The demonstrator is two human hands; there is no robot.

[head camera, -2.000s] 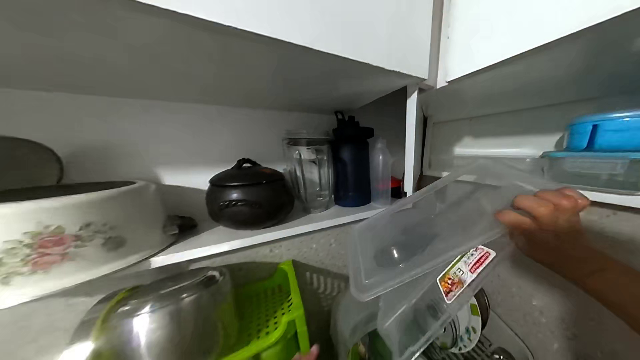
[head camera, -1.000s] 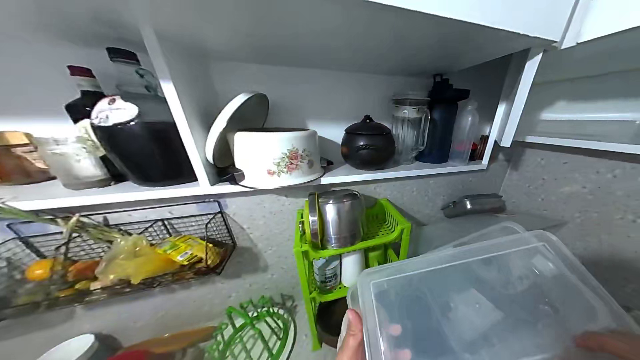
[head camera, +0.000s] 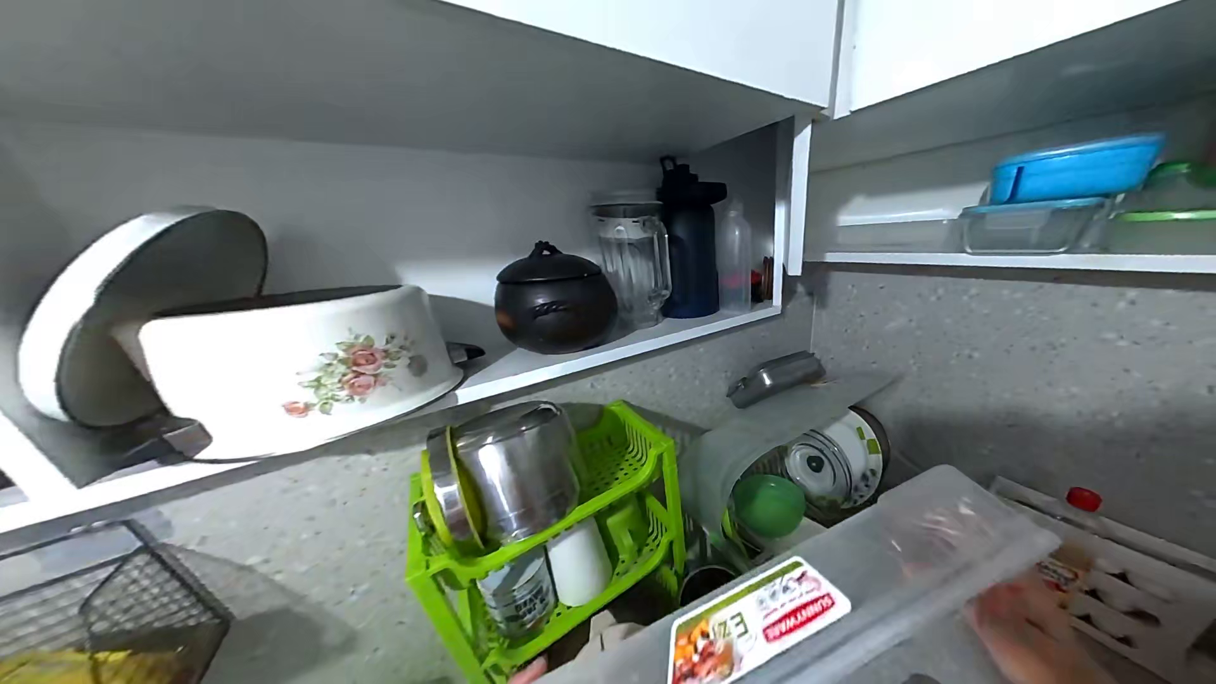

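A clear plastic container [head camera: 912, 560] with a printed label spans the lower right, tilted. Behind its right side, blurred through the plastic, my right hand [head camera: 1031, 622] holds it. Only a fingertip of my left hand [head camera: 529, 671] shows at the bottom edge, by the container's left end; its grip is hidden. Beyond the container, a translucent bin [head camera: 708, 465] holds a green bowl [head camera: 769, 505] and a glass lid [head camera: 819, 465]. To the left stands a green two-tier plastic rack [head camera: 608, 560] with a steel pot [head camera: 521, 470] on top.
The shelf [head camera: 570, 359] carries a floral enamel pot [head camera: 304, 370], a black clay pot [head camera: 556, 302], a blender jar [head camera: 634, 261] and a dark blue bottle [head camera: 692, 252]. Blue-lidded containers [head camera: 1031, 228] sit on the right shelf. A wire basket [head camera: 104, 608] hangs lower left.
The clear container has turned so its labelled side faces me again, where its broad flat face showed a second ago. The view has swung back right.
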